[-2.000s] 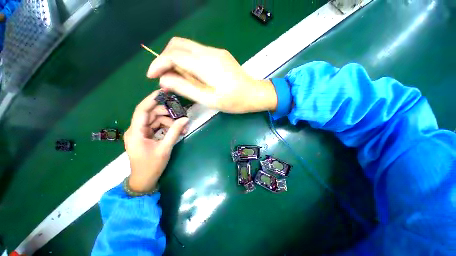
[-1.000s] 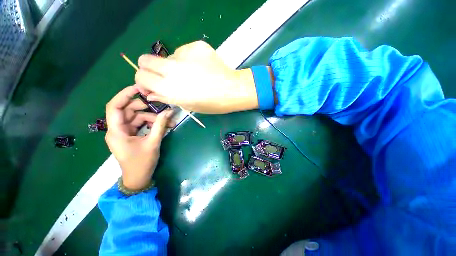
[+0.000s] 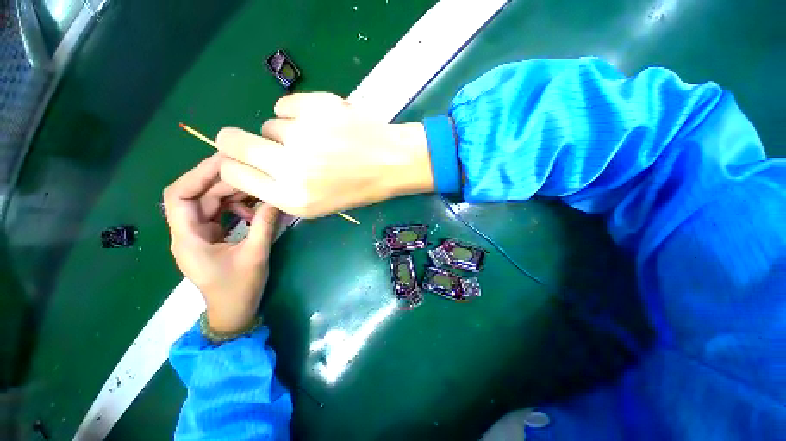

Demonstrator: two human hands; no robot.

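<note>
My left hand (image 3: pixel 215 245) is over the pale rail, fingers curled around a dark speaker module (image 3: pixel 231 221), of which only a small part shows between the fingers. My right hand (image 3: pixel 319 155) lies across the top of my left hand and covers most of the module. It holds a thin wooden stick (image 3: pixel 201 136). One end with a red tip sticks out at the upper left, the other end comes out below the palm. The two hands touch or overlap at the fingertips; the contact point is hidden.
Several modules (image 3: pixel 404 277) lie together on the glossy green table (image 3: pixel 517 362). On the green belt (image 3: pixel 198 77) lie one module (image 3: pixel 283 69) above my right hand and one at the left (image 3: pixel 118 236). A blue cord (image 3: pixel 495 247) runs from my right wrist strap (image 3: pixel 442 155).
Both hands have moved left and slightly down, and my right hand now covers more of the held module. The belt module above my right hand shows whole; the one beside my left hand no longer shows.
</note>
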